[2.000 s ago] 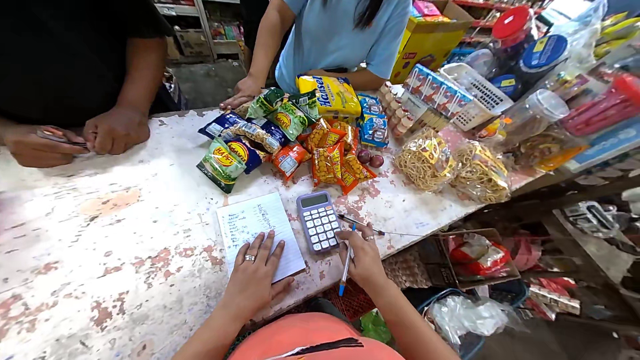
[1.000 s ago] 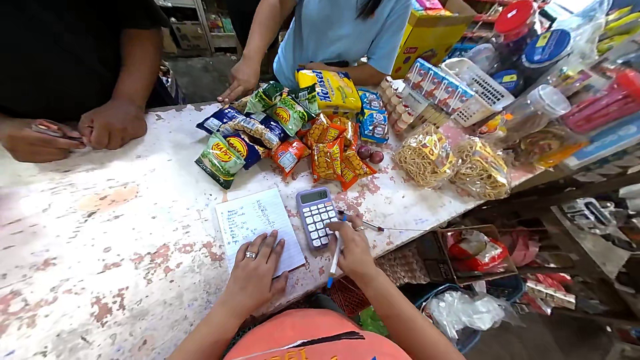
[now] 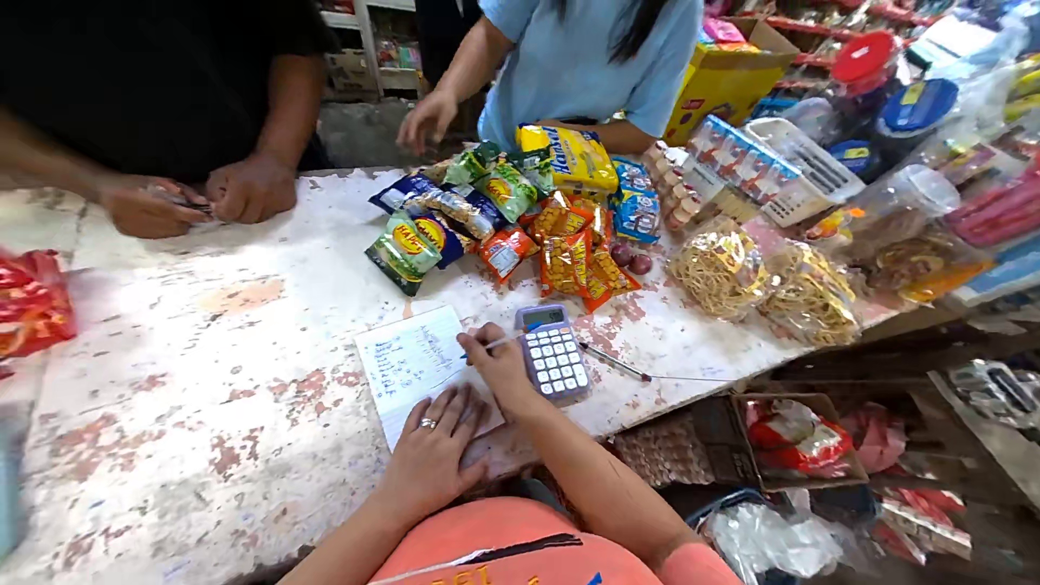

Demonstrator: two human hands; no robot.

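A lined sheet of paper [image 3: 406, 366] with handwriting lies on the worn white counter. My left hand [image 3: 435, 447], a ring on one finger, rests flat on its lower part with nothing held. Over the sheet's right edge, my right hand [image 3: 500, 366] holds a blue pen [image 3: 508, 338], its tip near the paper and its other end over the calculator. The purple calculator [image 3: 554, 357] with white keys lies right beside that hand. A second, dark pen [image 3: 616, 361] lies to the calculator's right, with a thin string running from its end.
Beyond the paper lie green and blue snack packs [image 3: 455, 203], orange snack packs [image 3: 573, 252], a yellow pack [image 3: 569, 158] and small red onions [image 3: 632, 257]. Noodle bags [image 3: 723, 272] and jars [image 3: 918, 106] stand right. Two people are across the counter [image 3: 195, 366]. A red plastic bag [image 3: 32, 301] lies left.
My right hand has moved left from the calculator's lower right side to the paper's right edge, still with the pen. The hand of the person in blue has lifted off the counter.
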